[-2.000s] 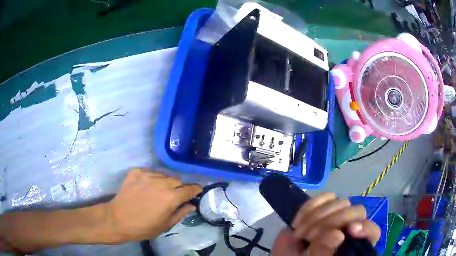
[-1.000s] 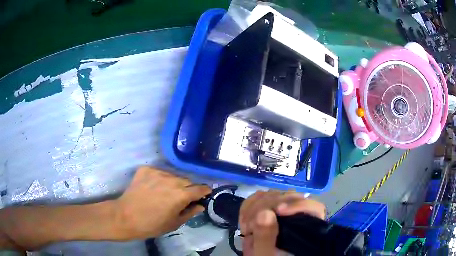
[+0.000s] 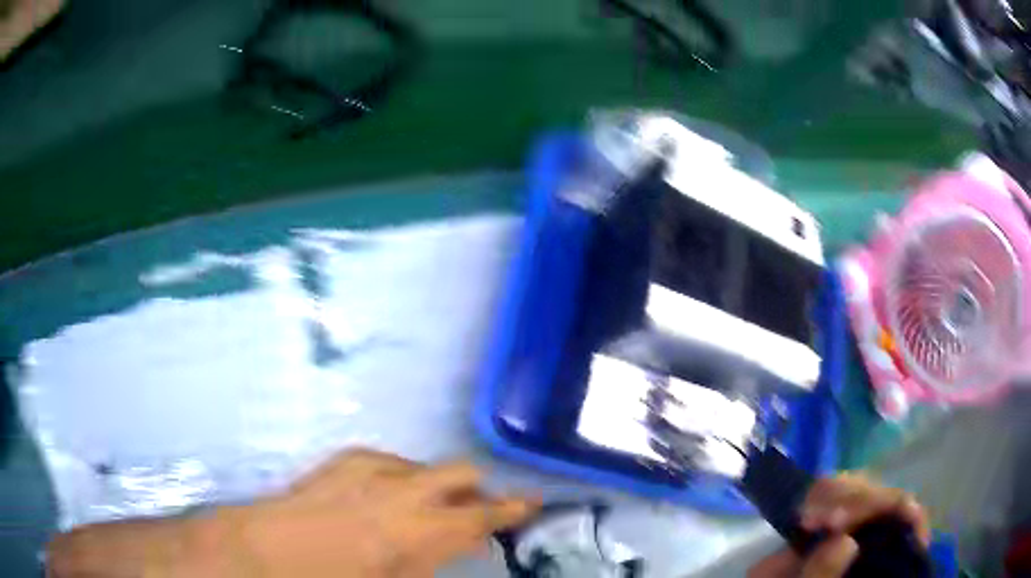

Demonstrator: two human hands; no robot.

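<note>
The view is blurred. My left hand (image 3: 384,514) is low on the bench, its fingertips at a black headband unit (image 3: 565,540) near the bottom edge; they seem to pinch its end, though the blur hides the exact grip. My right hand (image 3: 865,522) is closed around the black electric screwdriver (image 3: 780,488), whose tip points up and left at the front right of the screw feeder (image 3: 735,333). The bright metal pickup plate (image 3: 616,404) lies at the feeder's front, inside the blue plastic tray (image 3: 511,339).
White foam sheet (image 3: 204,373) covers the green bench left of the tray. A pink desk fan (image 3: 955,299) stands to the right. Clear plastic (image 3: 616,141) lies behind the feeder. Blurred black loops (image 3: 322,68) lie on the dark green belt at the back.
The right hand has moved the screwdriver from the headband unit up and right to the feeder's front. The left hand stays by the unit. The whole view has shifted, showing more of the belt.
</note>
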